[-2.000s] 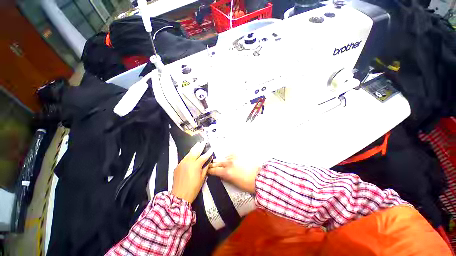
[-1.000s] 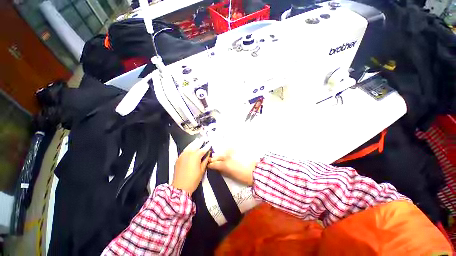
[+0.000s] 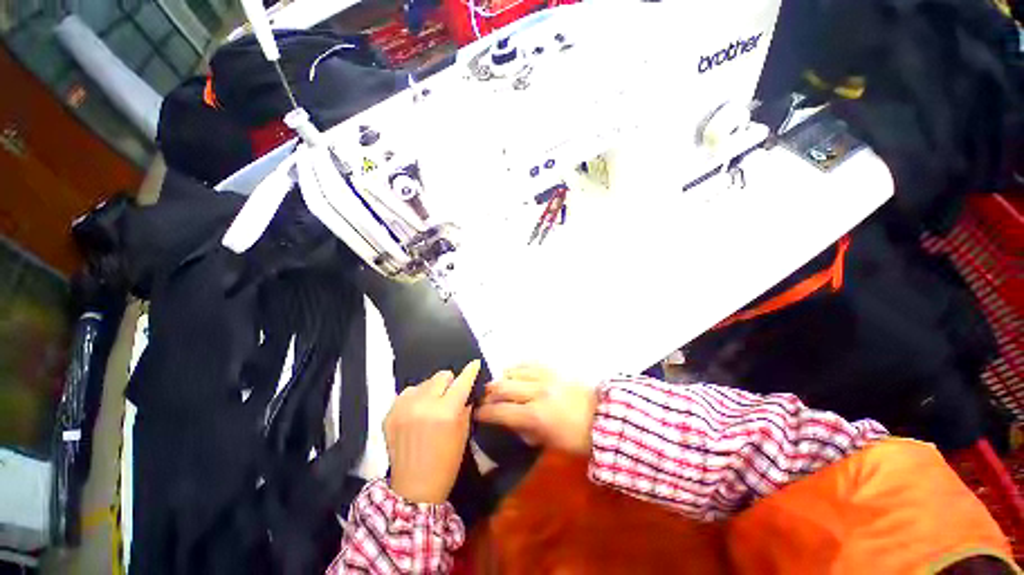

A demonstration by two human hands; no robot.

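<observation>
A black fabric piece [image 3: 427, 326] runs from under the needle area of the white sewing machine [image 3: 494, 146] down to the table's front edge. My left hand [image 3: 430, 432] lies on it and pinches its edge between thumb and fingertips. My right hand [image 3: 539, 407] pinches the same edge just to the right, the fingertips of both hands nearly touching. The presser foot area [image 3: 441, 281] shows above the hands; the needle itself is too small to tell. The fabric below my hands is partly hidden by them.
A large heap of black cut pieces [image 3: 202, 382] lies left of the machine. Small red snips [image 3: 549, 213] lie under the arm. Black garments with orange trim [image 3: 786, 298] are at the right. Red baskets stand behind [image 3: 494, 16] and at the right [image 3: 988, 292]. Orange cloth [image 3: 853, 511] covers my lap.
Both hands have moved down from the presser foot towards the table's front edge. More black fabric now shows between foot and hands. The view has shifted, moving the machine up and left.
</observation>
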